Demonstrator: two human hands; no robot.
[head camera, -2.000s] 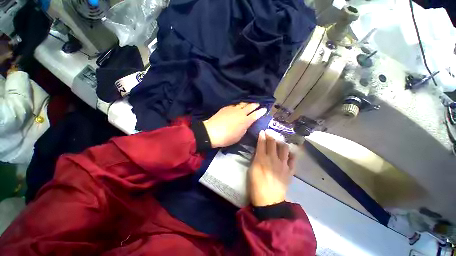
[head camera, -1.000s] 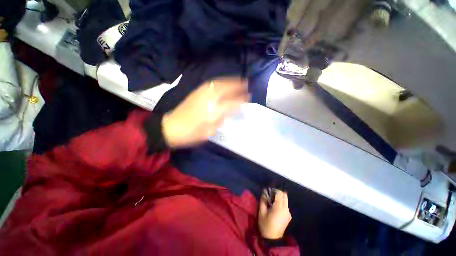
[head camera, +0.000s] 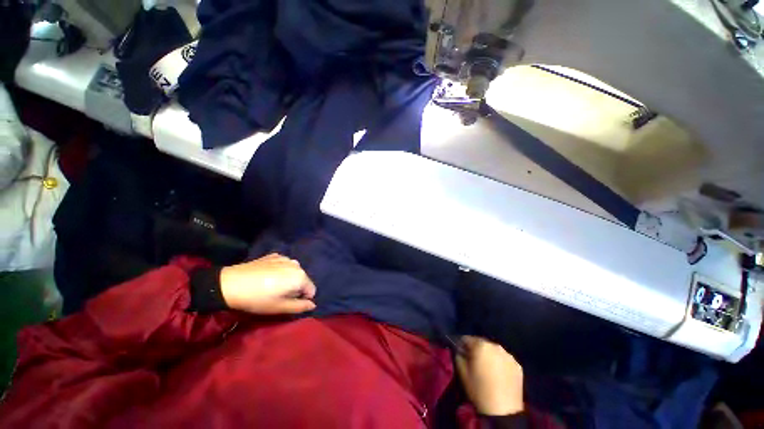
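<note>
The navy garment piece runs from the needle area over the front edge of the machine bed down into my lap. My left hand is closed in a fist on the garment's near edge at the left of my lap. My right hand is low, at the cloth's right end, with its fingers curled. A thin dark tip, which looks like thread snips, sticks out from it; the rest is hidden. A narrow navy band lies across the bed to the presser foot.
The cream sewing machine arm is at upper right. A navy garment pile lies left of its head. A dark bundle with a lettered white band is further left. Another person's pale sleeve shows at the left edge. Dark cloth hangs at lower right.
Both hands have left the needle area and come down to my lap. The left hand moved down and left and closed on the cloth. The garment now trails off the bed toward me.
</note>
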